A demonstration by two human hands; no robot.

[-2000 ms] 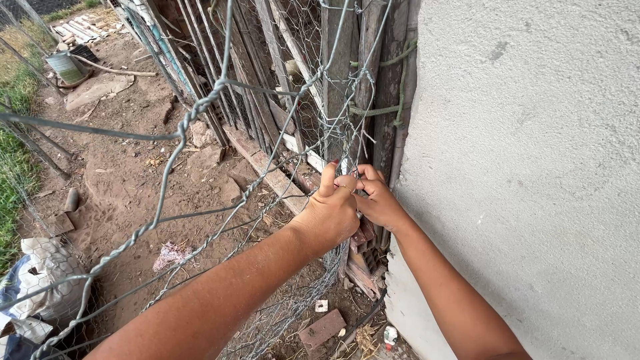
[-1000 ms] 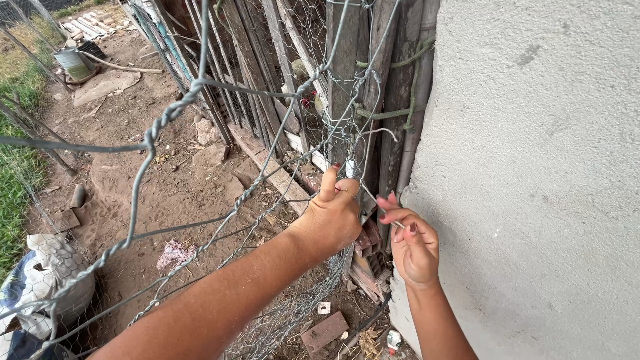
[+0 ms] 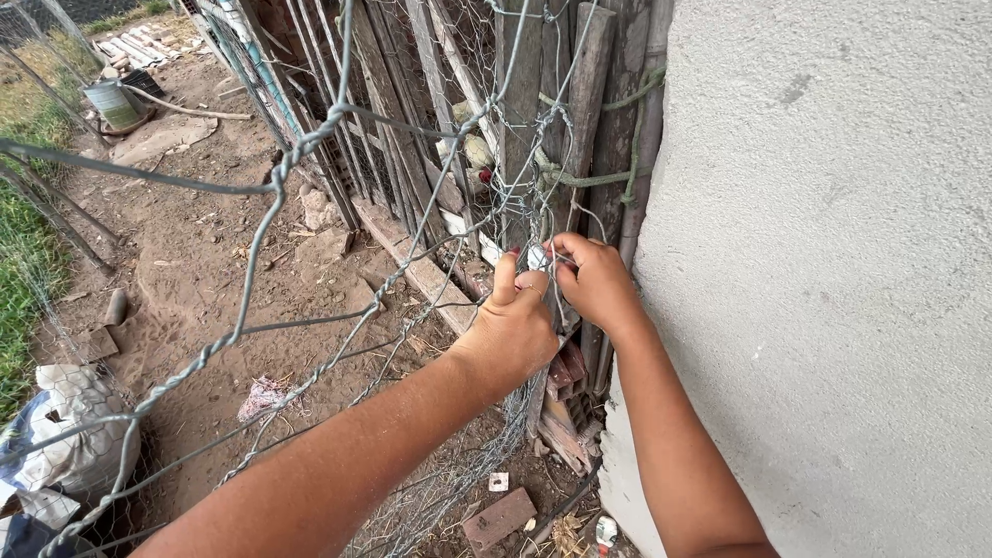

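Note:
Gray twisted wire mesh (image 3: 298, 147) crosses the view and gathers at weathered wooden posts (image 3: 589, 101) beside the wall. My left hand (image 3: 515, 318) grips the bunched mesh by the posts, its thumb and a ringed finger raised. Just right of it, my right hand (image 3: 593, 275) pinches a thin loose wire near a small white piece (image 3: 536, 257) in the mesh. A green rope (image 3: 597, 180) is tied around the posts above both hands. What lies inside the left fist is hidden.
A rough plastered wall (image 3: 821, 256) rises at the right. Behind the slats (image 3: 387, 116) a pale bird shows. Below lie a loose brick (image 3: 500, 519) and tangled wire (image 3: 465, 465). A stuffed white sack (image 3: 81, 434) and a metal bucket (image 3: 114, 105) are at left.
My right hand, lower and apart from the posts a second ago with a wire end in its fingers, has moved up and left to the mesh. My left hand has kept its hold.

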